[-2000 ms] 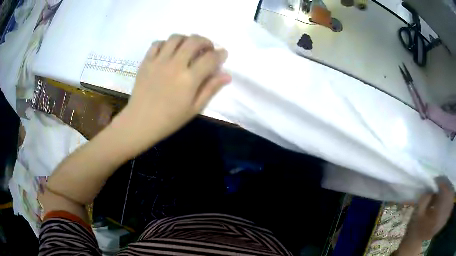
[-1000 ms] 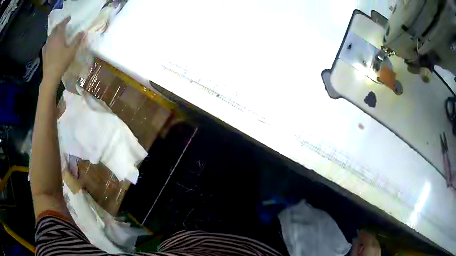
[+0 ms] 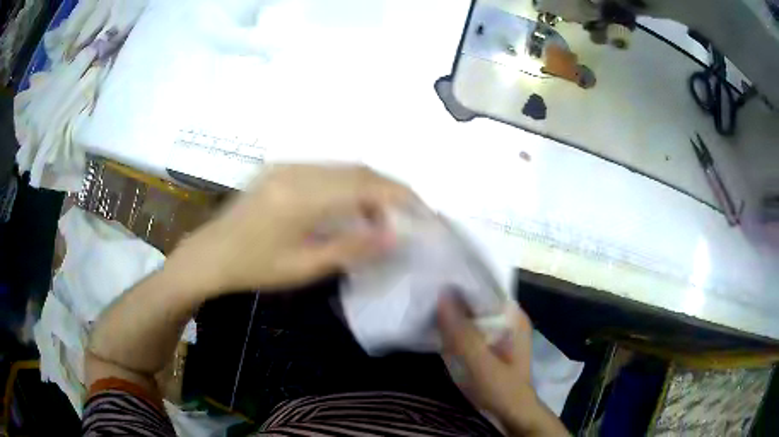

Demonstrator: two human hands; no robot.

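A white fabric piece is held between both hands in front of the table's front edge, over the dark lap area. My left hand is blurred and grips the upper left of the cloth with bent fingers. My right hand pinches the lower right of the cloth, thumb over it. Another piece of white cloth shows behind my right wrist, low down. The presser foot and the orange-brown block stand on the machine bed with no cloth under the foot that I can see.
White cut pieces heap at the table's left end. More white cloth lies over the cardboard box below. Black scissors and thread snips lie at the right. The white table has a printed ruler along its front edge.
My left hand has moved from the heap at the far left to the middle and holds cloth. My right hand has risen from the lower edge with cloth. The view has shifted.
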